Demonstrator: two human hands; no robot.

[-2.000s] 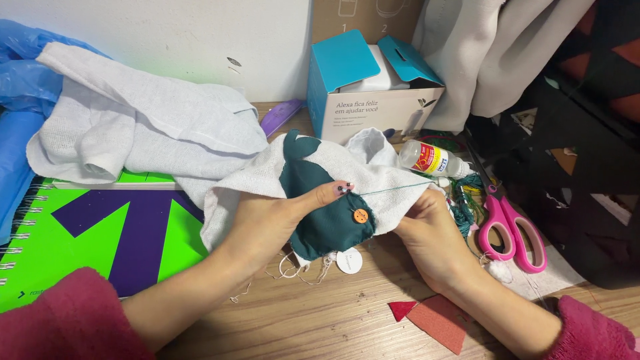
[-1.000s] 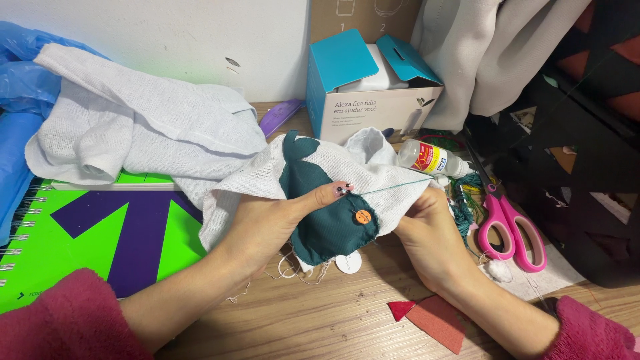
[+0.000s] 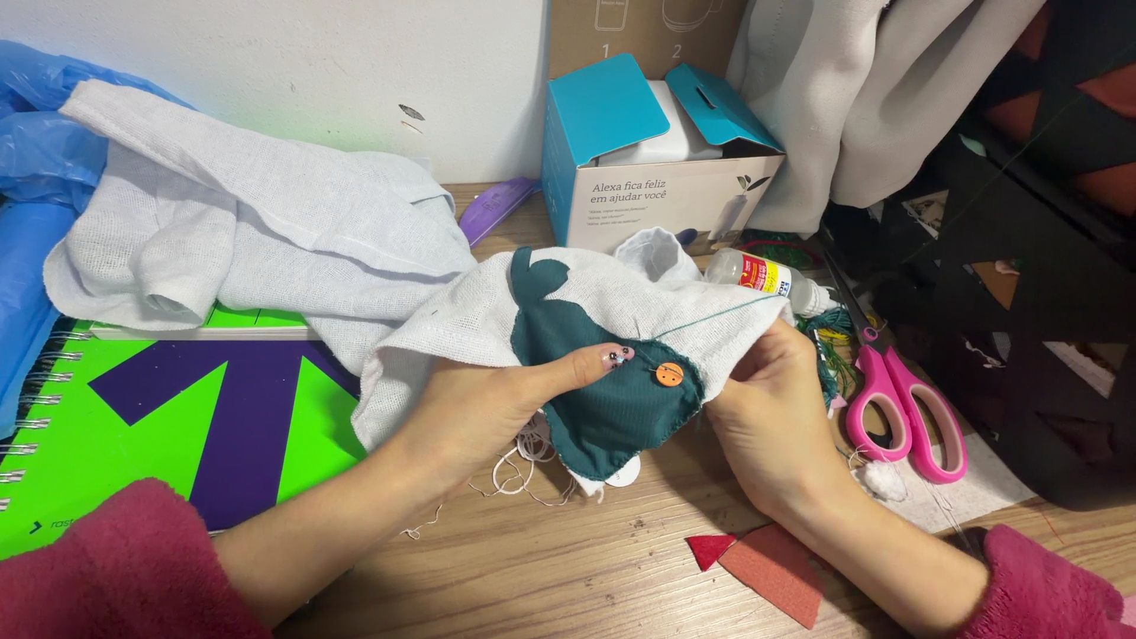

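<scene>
White woven cloth [image 3: 612, 284] carries a dark green fabric whale-like patch [image 3: 612, 417] with an orange button [image 3: 669, 374] on it. My left hand [image 3: 497, 390] grips the cloth, its thumb on top of the patch near the button. My right hand [image 3: 772, 399] pinches the cloth at its right edge, fingers partly hidden behind and under it. A green thread [image 3: 719, 310] runs taut over the cloth from the patch's upper edge to my right fingers. No needle can be made out.
Pink-handled scissors [image 3: 905, 413] and a glue bottle [image 3: 768, 280] lie at the right. Felt scraps [image 3: 777, 568] are in front. A blue and white box [image 3: 674, 195] stands behind, a green notebook [image 3: 337, 426] and more white cloth [image 3: 311, 204] at the left.
</scene>
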